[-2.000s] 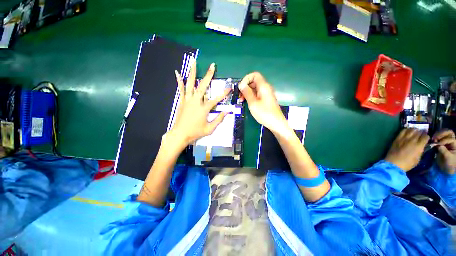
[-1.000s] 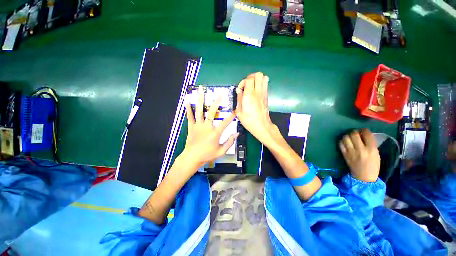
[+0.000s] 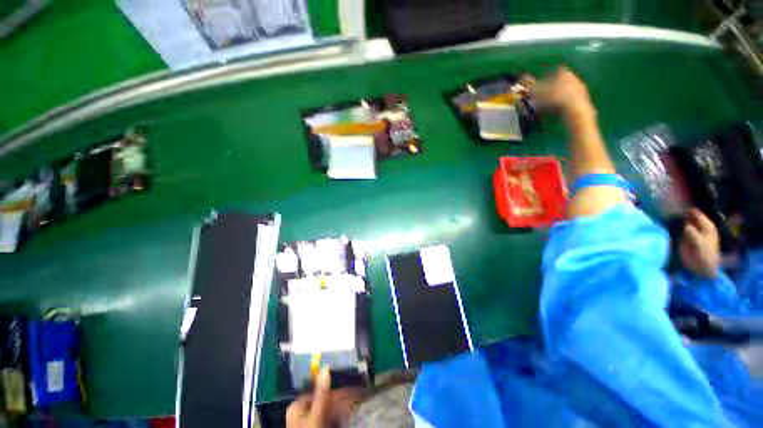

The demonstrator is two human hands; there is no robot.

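Note:
The opened tablet unit (image 3: 325,313) lies in front of me, mainboard at the far end, pale block below. My left hand (image 3: 314,410) is at its near edge, partly cut off by the picture's bottom; one finger is at the unit's lower edge, and its hold is unclear. My right hand (image 3: 562,92) is blurred, stretched far forward at the right edge of a waiting tablet unit (image 3: 500,121) with a loose silver panel. Whether its fingers grip that unit is unclear. The black adhesive pad sheet (image 3: 428,318) with its white liner lies right of my unit.
Long black strips (image 3: 222,318) lie left of the unit. A red scrap box (image 3: 531,192) with cream scraps is below my right forearm. Another waiting unit (image 3: 351,138) lies beyond, more at far left. A blue bundle (image 3: 55,364) is at left. Another person's hand (image 3: 699,244) is at right.
The view has shifted towards the far side of the bench. My right hand has left the unit and reached far forward and right. My left hand has moved down to the unit's near edge.

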